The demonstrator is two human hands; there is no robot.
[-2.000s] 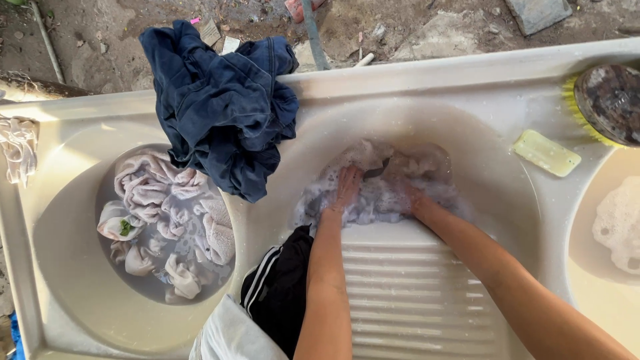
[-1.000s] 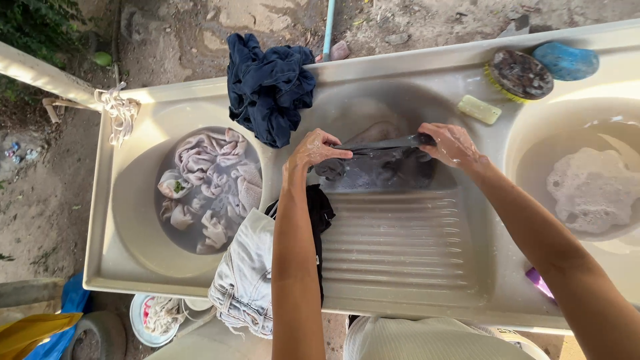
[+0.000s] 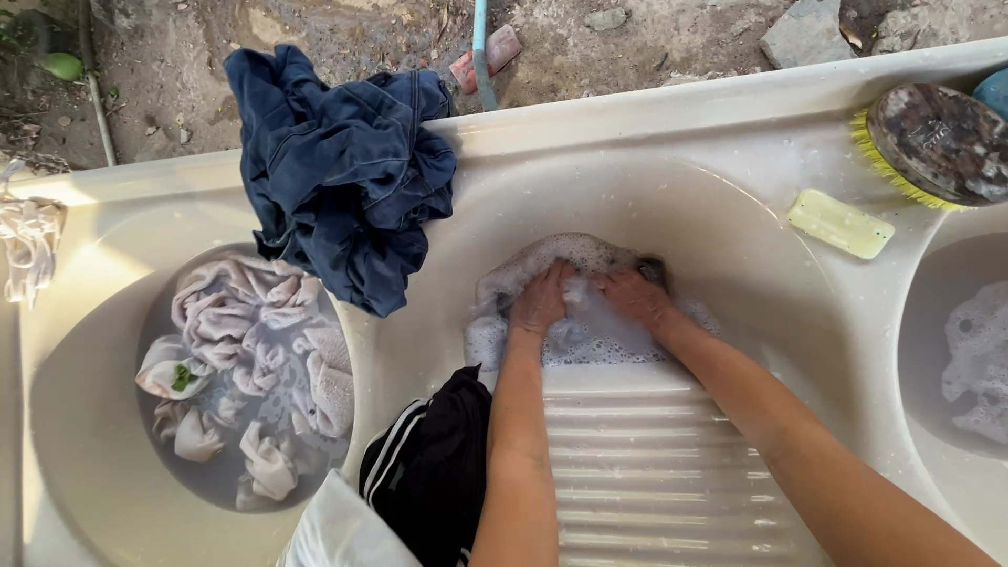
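Both of my hands are down in the sudsy water of the middle basin of a laundry sink [image 3: 819,315]. My left hand [image 3: 543,298] presses into the foam at the left, its fingertips partly covered. My right hand [image 3: 634,298] lies just right of it, beside a small dark piece of wet cloth [image 3: 653,272]; the foam hides most of the fabric and whether either hand grips it. Below them is the ribbed washboard [image 3: 630,472]. A black garment with white stripes [image 3: 433,465] lies against my left forearm, next to a white cloth [image 3: 346,528].
A dark blue garment [image 3: 339,173] drapes over the rim at the back left. Pale clothes [image 3: 244,291] soak in the left basin. A yellow soap bar [image 3: 840,224] and a yellow-bristled scrub brush [image 3: 937,146] lie at the right, near a foamy basin [image 3: 984,362].
One second ago both hands held a dark wet cloth stretched above the middle basin; now they are down in the foam, closer together. The view has moved closer to the sink.
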